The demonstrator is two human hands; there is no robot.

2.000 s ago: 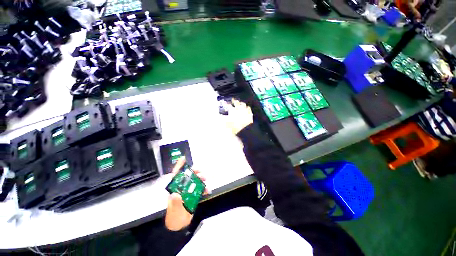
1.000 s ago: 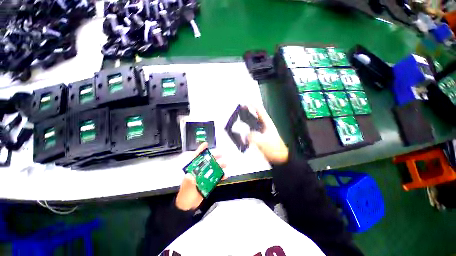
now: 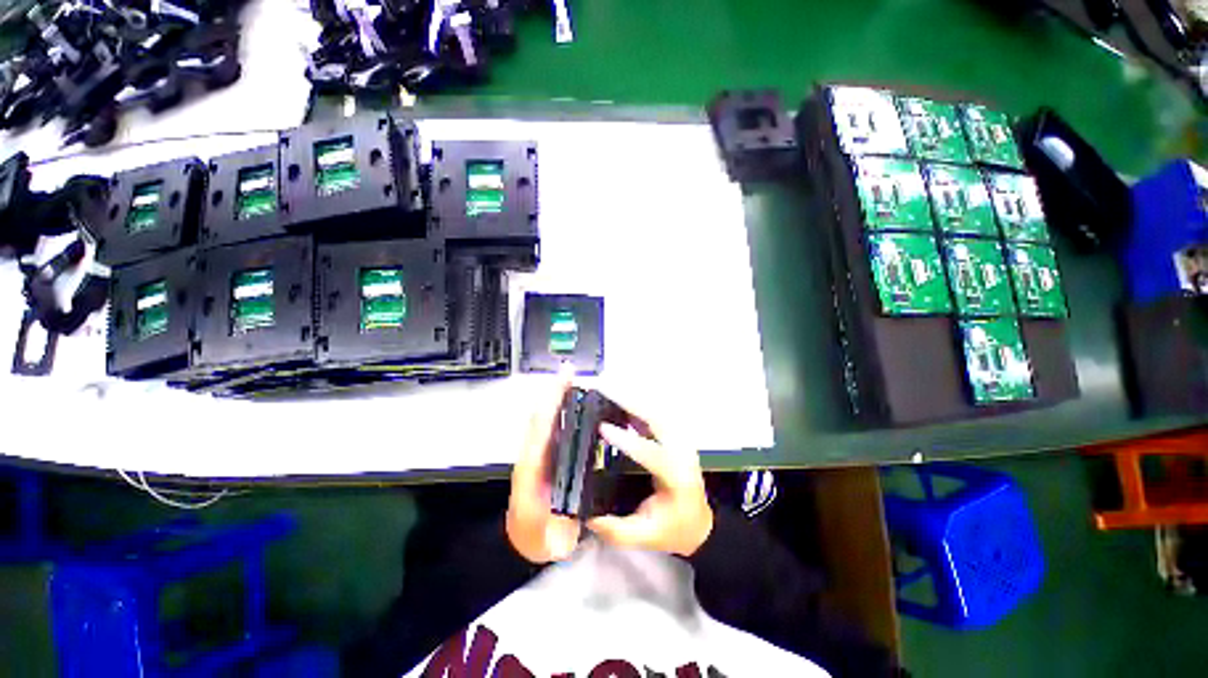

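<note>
Both my hands are together near the table's front edge. My left hand (image 3: 541, 493) and my right hand (image 3: 666, 493) grip a black plastic housing (image 3: 579, 450) between them, tilted nearly on edge. The green circuit board is not visible now; the housing and fingers hide that area. A single fitted housing (image 3: 563, 334) lies flat on the white work sheet (image 3: 669, 285) just beyond my hands, green showing in its window. Stacked fitted housings (image 3: 382, 302) stand in two rows at left.
Circuit boards (image 3: 963, 199) lie in rows on a black foam tray (image 3: 914, 371) at right. Empty housings (image 3: 758, 122) sit left of it. A small black open box (image 3: 1076, 179) and blue box (image 3: 1168, 228) are beyond. Black parts with pale tails (image 3: 398, 40) lie at back left.
My right hand picked up a black housing by the foam and brought it to my left hand. The green board held in my left hand is now hidden. The view has shifted right.
</note>
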